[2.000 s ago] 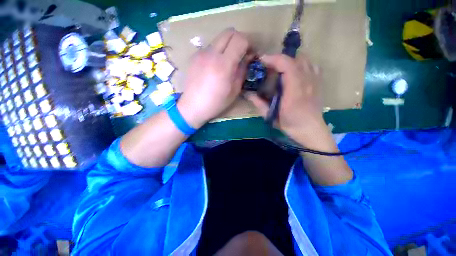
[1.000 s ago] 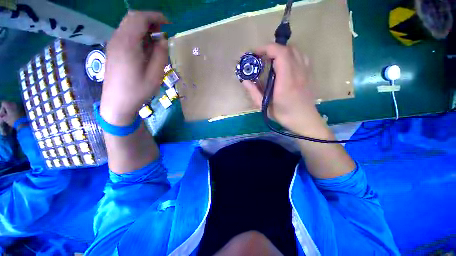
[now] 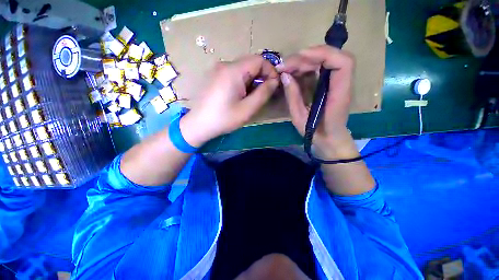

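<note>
My left hand (image 3: pixel 232 95), with a blue wrist band (image 3: pixel 181 131), meets my right hand (image 3: pixel 327 82) over the tan cardboard mat (image 3: pixel 350 60). My left fingertips pinch a small pale thing, mostly hidden, perhaps a battery cell. My right hand holds the soldering iron (image 3: pixel 325 82), its shaft pointing up and away, while its thumb and forefinger pinch at the same spot. The dark round circuit board assembly (image 3: pixel 271 55) lies just beyond the fingertips, partly covered. A loose pile of silver-white pouch batteries (image 3: pixel 131 90) lies left of the mat.
Stacked battery trays (image 3: pixel 41 126) and a solder wire spool (image 3: pixel 67 56) stand at the left. A yellow-and-black object (image 3: pixel 442 34) is at the upper right. A small white disc (image 3: pixel 421 86) with a taped cable lies right of the mat. The iron's cord (image 3: pixel 339 161) crosses my right wrist.
My left hand has come back from the battery pile to the middle of the mat. My right fingers have moved from holding the round assembly to meet my left fingertips.
</note>
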